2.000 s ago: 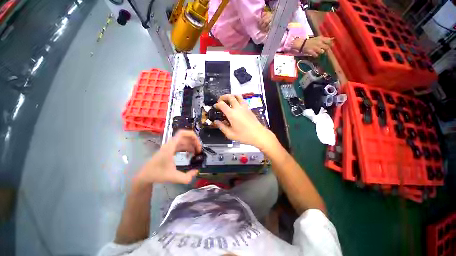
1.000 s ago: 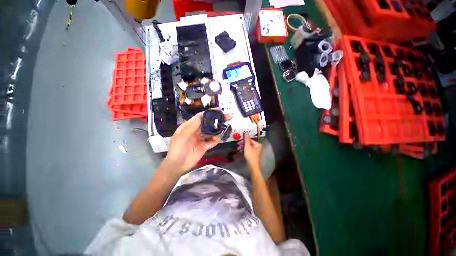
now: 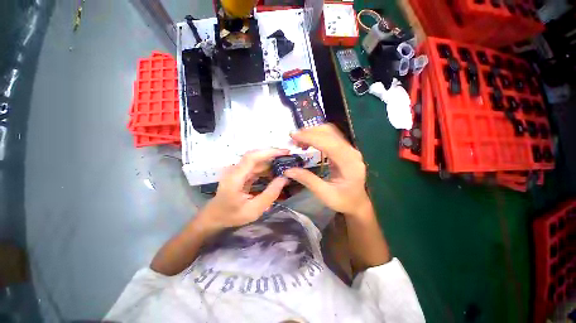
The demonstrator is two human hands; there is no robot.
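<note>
A small black watch unit (image 3: pixel 287 165) is held between my two hands above the front edge of the white machine deck (image 3: pixel 246 120). My left hand (image 3: pixel 243 189) grips its left side with thumb and fingers. My right hand (image 3: pixel 335 170) grips its right side, and the fingers hide part of it. The fixture nest (image 3: pixel 235 39) sits at the back of the deck, under the yellow press head (image 3: pixel 239 6), on a black sliding base (image 3: pixel 243 66). The handheld terminal (image 3: pixel 303 99) lies on the deck's right with its screen lit.
A long black block (image 3: pixel 199 91) lies at the deck's left and a small black block (image 3: pixel 282 43) at the upper right. Empty red trays (image 3: pixel 155 101) stand left of the machine. Filled red trays (image 3: pixel 489 113), a white cloth (image 3: pixel 398 104) and a red-white box (image 3: pixel 339 23) are on the green bench.
The nest and its base have moved back under the yellow head. My right hand has come up from the front edge by the buttons and now holds the watch unit with my left.
</note>
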